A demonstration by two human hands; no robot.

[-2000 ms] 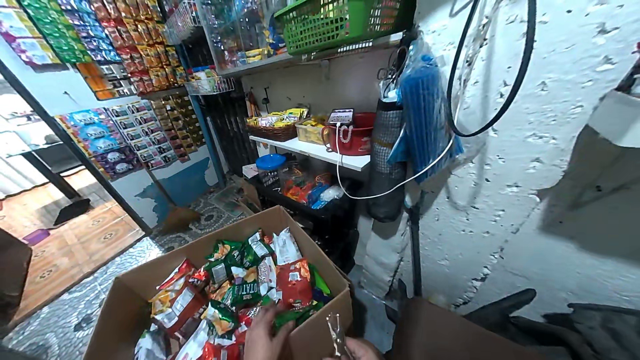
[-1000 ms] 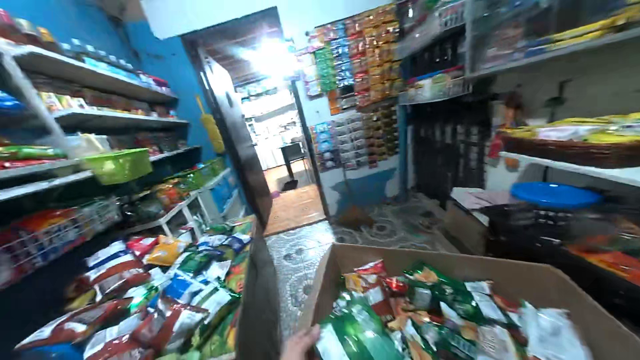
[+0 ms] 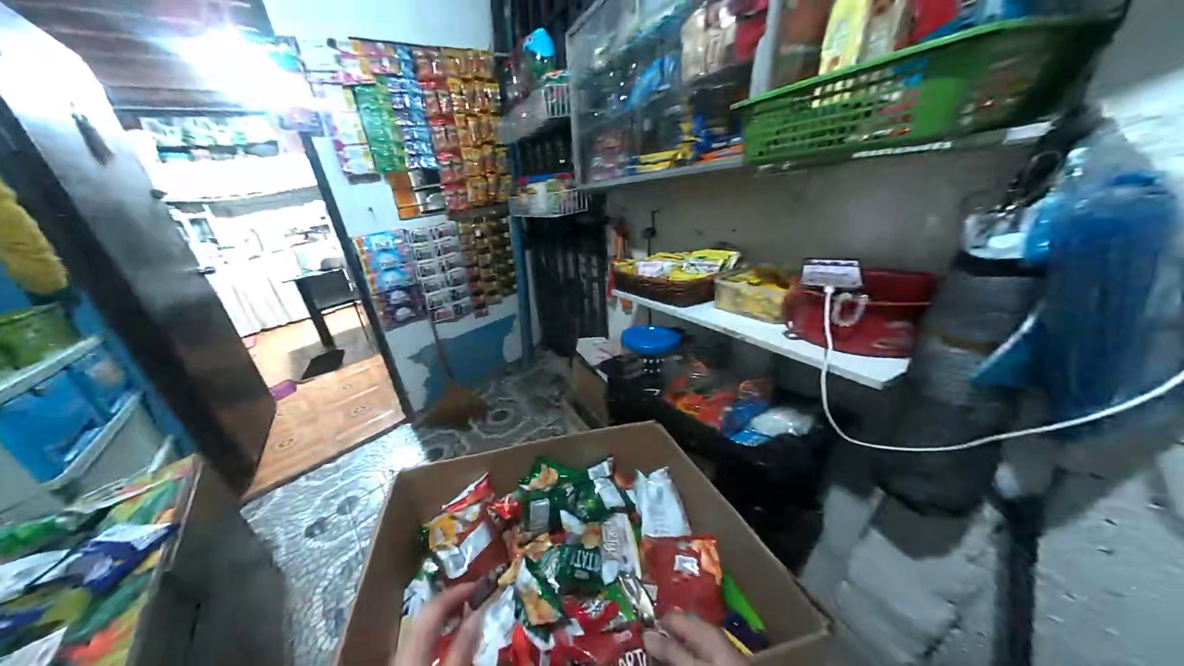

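Observation:
A cardboard box point(image 3: 740, 518) full of small snack bags stands at the bottom centre. My left hand point(image 3: 446, 624) is over the front left of the bags, fingers partly bent beside a small dark item point(image 3: 487, 585); whether it grips this is unclear. At the front right, my right hand point(image 3: 689, 640) has its fingertips on a shiny metal item point(image 3: 637, 597), perhaps a tool. Between and beyond the hands lie a green bag point(image 3: 572, 564), a red bag point(image 3: 683, 575) and a silvery-white bag point(image 3: 659, 504). The lower parts of both hands are cut off by the frame.
Another box point(image 3: 180, 546) of colourful bags stands at left. Behind the main box is a black crate point(image 3: 740, 462) with plastic items, below a white shelf point(image 3: 860, 365). A white cable point(image 3: 916, 448) hangs at right. A broom point(image 3: 453, 402) leans near the open doorway.
The view has swung left and then back right. One second ago a hand was at a large green bag by the box's left side; now both hands are over the bags at its front.

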